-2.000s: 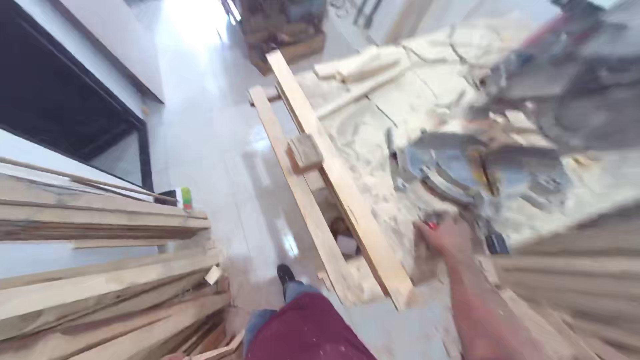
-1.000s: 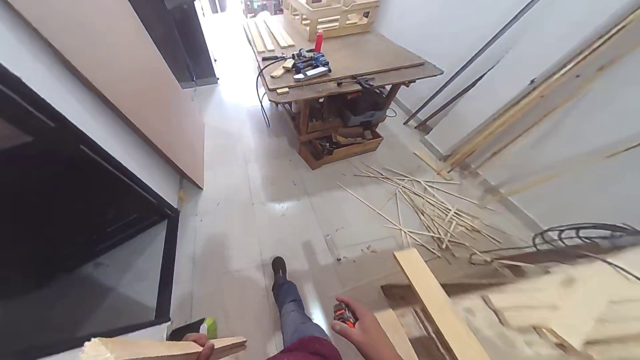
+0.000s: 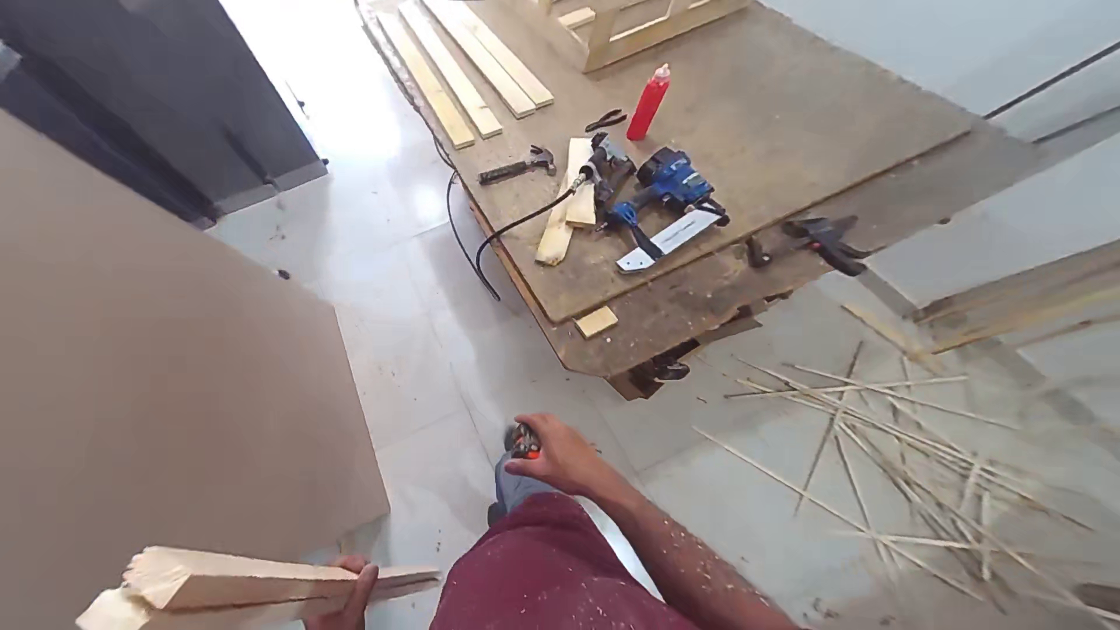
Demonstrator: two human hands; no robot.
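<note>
At the lower left my left hand (image 3: 352, 595) grips wooden boards (image 3: 236, 582), their rough ends pointing left. Low in the centre my right hand (image 3: 556, 455) is closed around a small black and orange tool (image 3: 525, 442), probably a tape measure, mostly covered by the fingers. On the workbench ahead lie a claw hammer (image 3: 518, 166), pliers (image 3: 605, 120), a blue pneumatic nailer (image 3: 674, 179), a second air tool (image 3: 610, 166) with a black hose and a metal square (image 3: 669, 241). A red squeeze bottle (image 3: 648, 103) stands behind them.
Several wood strips (image 3: 437, 70) and a wooden frame (image 3: 665, 31) rest on the workbench (image 3: 840, 114). A clamp (image 3: 827, 243) is at its right edge. Thin wood offcuts (image 3: 910, 455) litter the floor at right. A large tan panel (image 3: 175, 367) stands at left.
The view has moved from the miter saw to the workbench, which is now closer. Two seconds ago my right hand was beside the saw; the boards were in my left hand one second ago.
</note>
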